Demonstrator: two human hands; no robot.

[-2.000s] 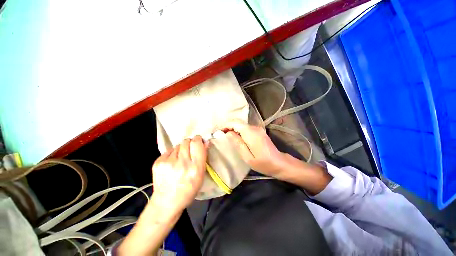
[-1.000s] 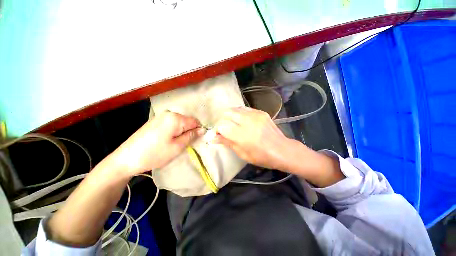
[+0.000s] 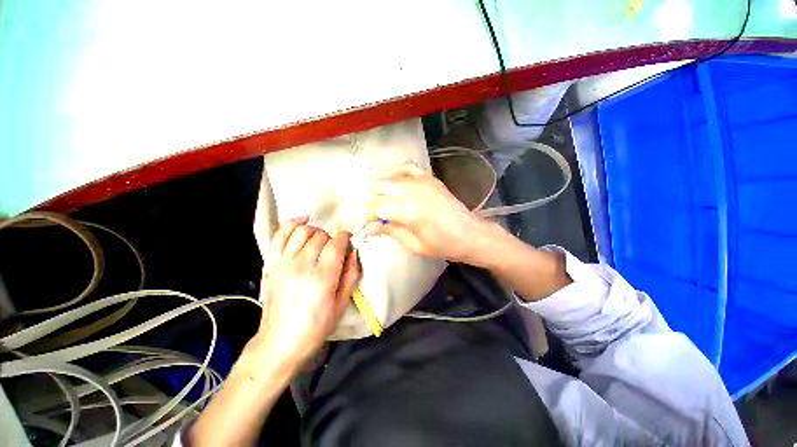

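A beige fabric piece (image 3: pixel 310 188) hangs from under the table edge down to my lap. My left hand (image 3: pixel 306 271) grips the cloth near its middle, fingers bent over it. My right hand (image 3: pixel 424 214) pinches the cloth just right of it, the two sets of fingertips close together. A small dark blue spot (image 3: pixel 383 222) shows at my right fingertips; I cannot tell what tool or part it is. A narrow yellow strip (image 3: pixel 367 312) runs down the lower cloth from beside my left hand. Any seam or thread between the fingertips is too small to tell.
The pale table (image 3: pixel 262 70) with its red edge (image 3: pixel 323 122) lies above the cloth. A black cable (image 3: pixel 594 115) loops over that edge. A large blue crate (image 3: pixel 664 209) stands at right. Cream strap loops (image 3: pixel 166 306) hang at left, and another loop (image 3: pixel 559 166) lies right of the cloth.
My left hand has turned from reaching in sideways to lying over the cloth from below. My right hand has shifted slightly up and left. The blue spot now shows at its fingertips.
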